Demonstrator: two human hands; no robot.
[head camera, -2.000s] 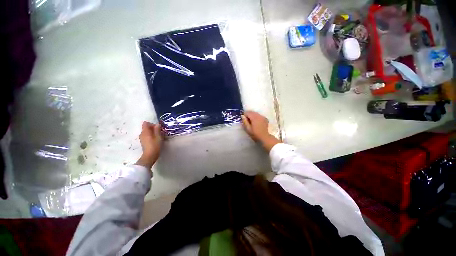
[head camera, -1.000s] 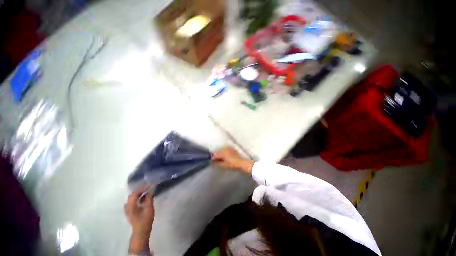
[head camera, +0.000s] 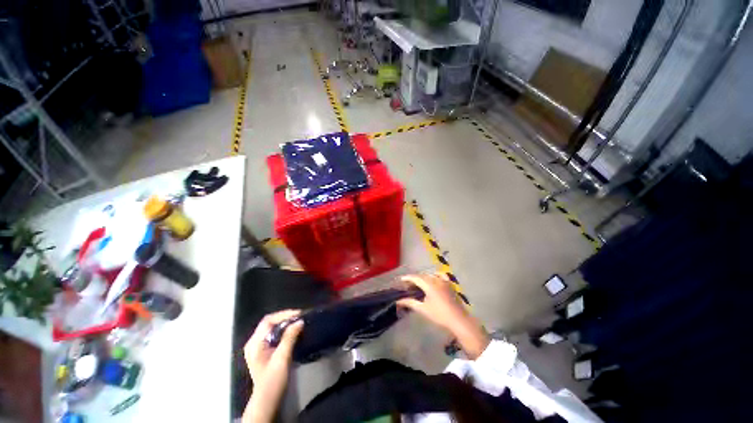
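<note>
The bagged trousers (head camera: 351, 325) are a dark navy packet with glossy streaks, held up in front of my body and seen nearly edge-on. My left hand (head camera: 271, 351) grips its left end. My right hand (head camera: 442, 307) grips its right end, fingers over the top edge. Ahead stands a red crate (head camera: 338, 235) with other bagged trousers (head camera: 324, 168) lying flat on top, a small white label showing. The held packet is apart from the crate, nearer to me.
The white table (head camera: 216, 273) is on the left, with a red basket (head camera: 87, 326), a yellow bottle (head camera: 169, 217), dark bottles and small items. Navy trousers (head camera: 677, 306) with white tags hang at the right. Yellow-black tape (head camera: 433, 244) marks the floor behind the crate.
The view has swung right, from the table to the red crate and floor. The bagged trousers, flat on the table two seconds ago, are now lifted off it in both hands.
</note>
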